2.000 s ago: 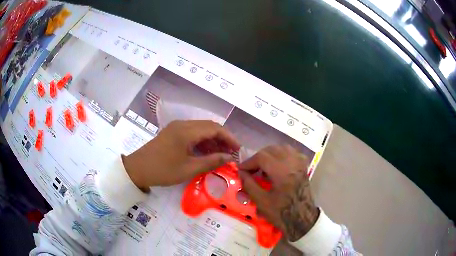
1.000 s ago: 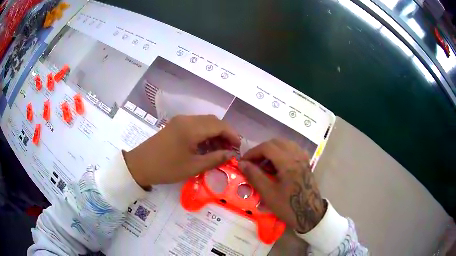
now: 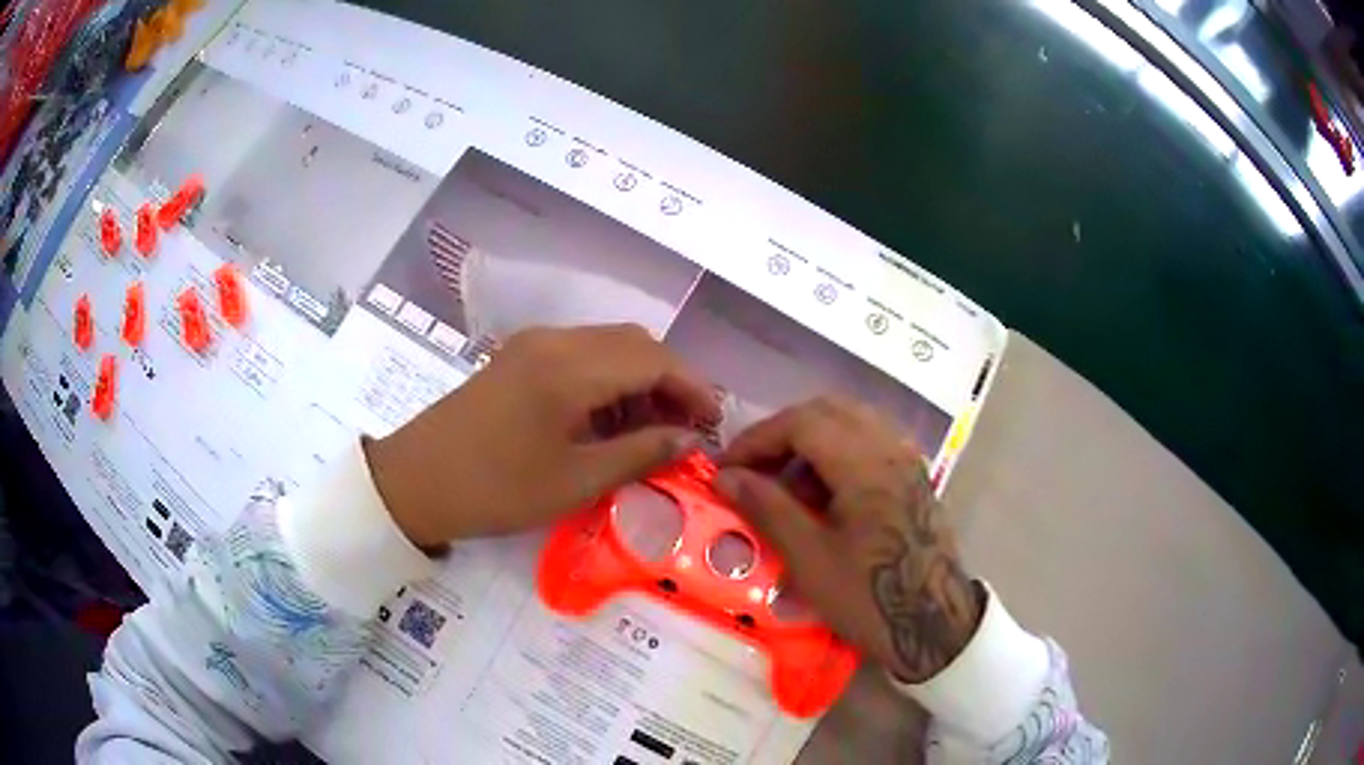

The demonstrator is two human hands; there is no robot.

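Observation:
An orange-red controller shell (image 3: 691,565) lies tilted on the printed sheet (image 3: 524,658), its two grips towards me. My left hand (image 3: 546,434) is at the shell's top edge, thumb and index finger pinched near its middle. My right hand (image 3: 845,523) holds the right part of the top edge, its fingertips close to the left ones. Something small and orange-red shows between the fingertips; its shape is mostly hidden. Several small orange-red pieces (image 3: 192,321) lie in a loose group on the sheet at the left.
A dark green conveyor belt (image 3: 898,135) runs beyond the sheet. A beige bench cover (image 3: 1107,553) is at the right. Yellow-orange parts (image 3: 162,30), a heap of dark grey parts (image 3: 68,127) and a bag of red pieces (image 3: 33,67) are at the far left.
Both hands stay at the shell's top edge with only small finger shifts. The right fingers have moved slightly, baring more of the shell's smaller round opening. The view has shifted a little.

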